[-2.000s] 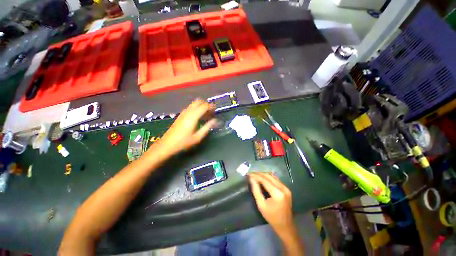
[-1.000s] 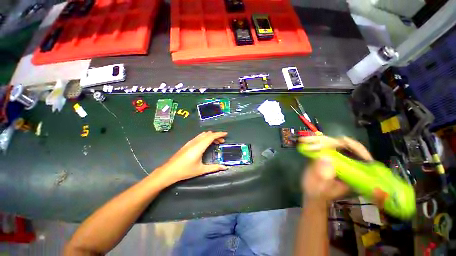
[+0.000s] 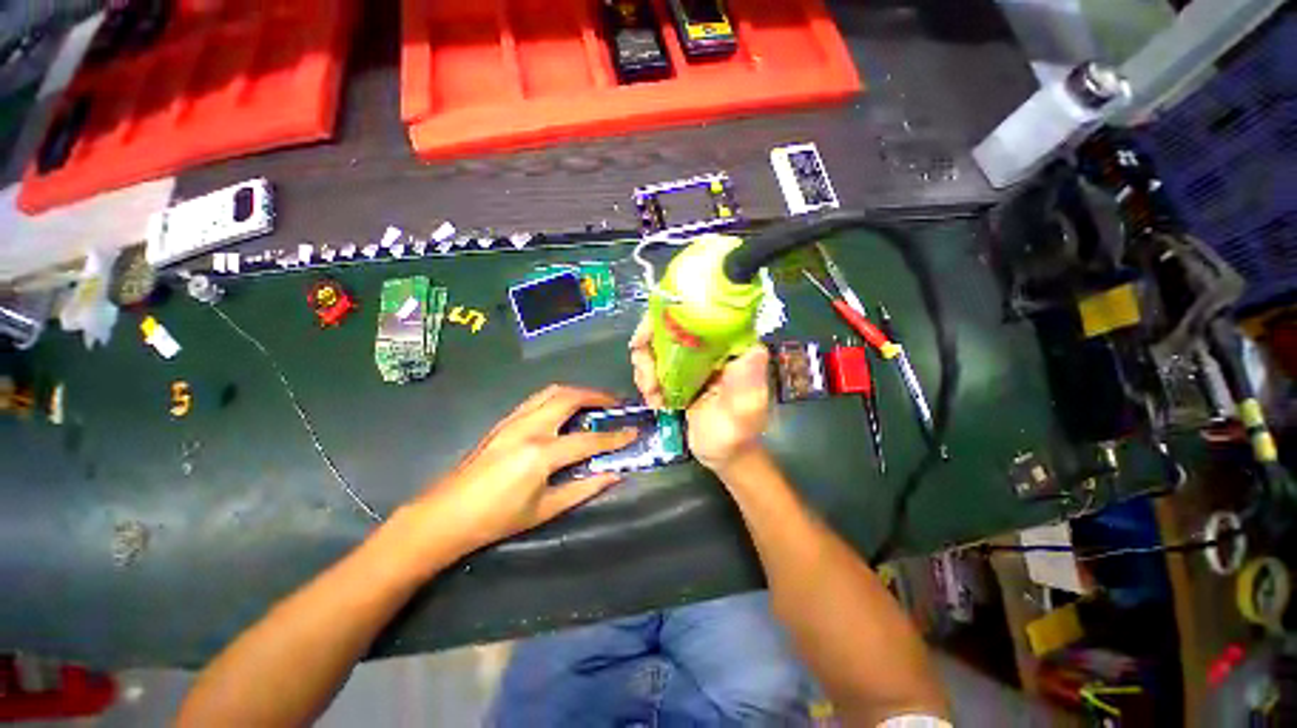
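Observation:
The phone part with a display and a green board edge lies flat on the dark green mat in front of me. My left hand holds it from the left, fingers across its screen and thumb along its near edge. My right hand grips the lime-green electric screwdriver, which stands nearly upright over the part's right end. Its tip is at or just above the board; exact contact cannot be told. The black cord arcs from its top to the right.
A spare display with board lies behind the part, with green boards left of it. Red-handled tweezers, a dark battery and a white bottle are at right. Red trays stand at the back.
The screwdriver has moved left in my right hand, from the right side to upright over the phone part. My left fingers now reach over the screen. The whole view has shifted slightly.

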